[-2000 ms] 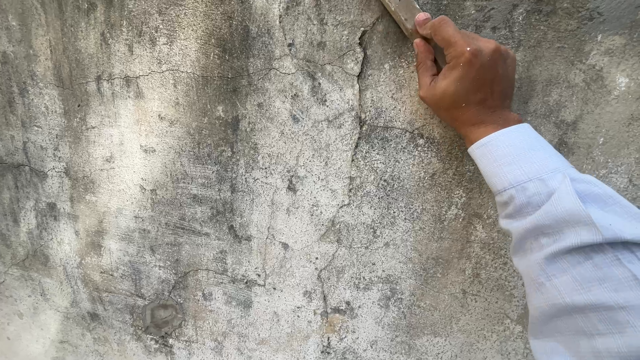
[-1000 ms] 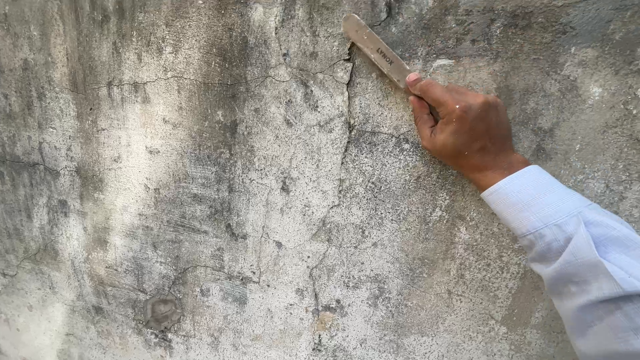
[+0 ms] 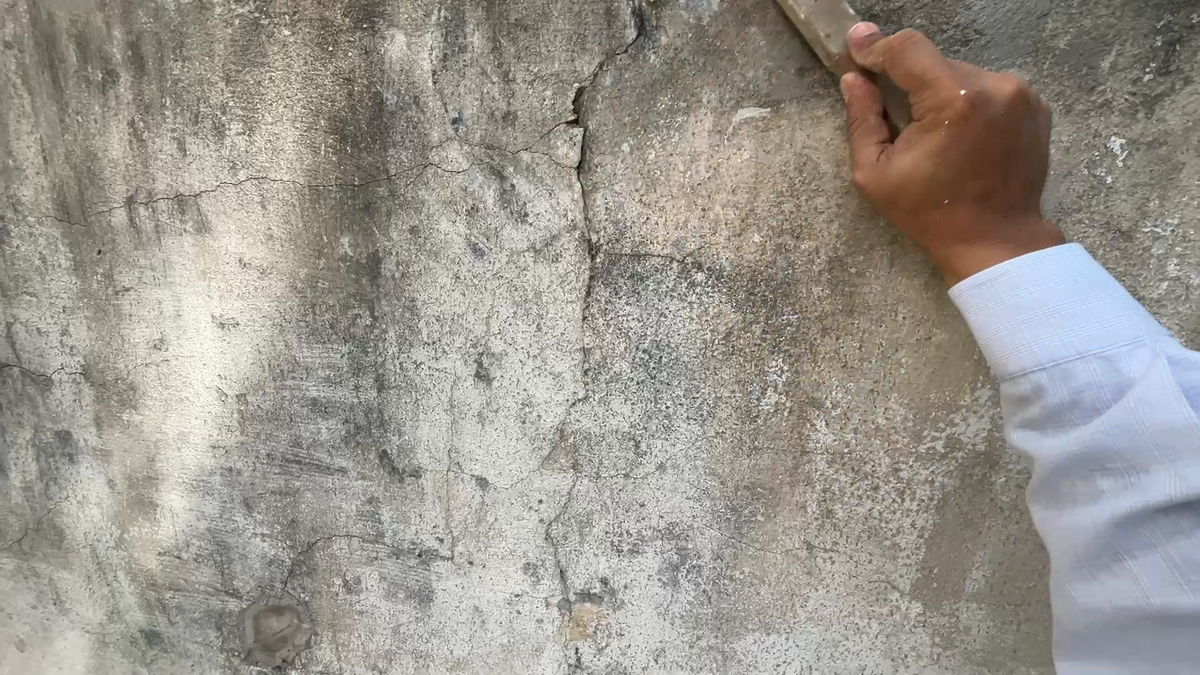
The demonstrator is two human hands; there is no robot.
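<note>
At the upper right, my right hand (image 3: 956,141) is closed round a flat, narrow, grey-brown tool (image 3: 820,33), perhaps a scraper blade, pinched between thumb and fingers. The tool slants up to the left and its far end is cut off by the top edge of the view. Behind it stands a weathered plaster wall (image 3: 712,394). A jagged vertical crack (image 3: 583,187) runs down the wall to the left of the hand, apart from it. Whether the tool touches the wall cannot be told. My left hand is out of view.
Thin cracks (image 3: 309,184) branch leftward across the stained wall. A round grey patch (image 3: 275,633) lies at the lower left, and a small tan spot (image 3: 583,621) sits near the foot of the main crack. Darker grey plaster (image 3: 1022,33) shows at the top right.
One second ago the tool's rounded end was in view near the top of the crack. Since then my right hand has moved up, and that end is out of view.
</note>
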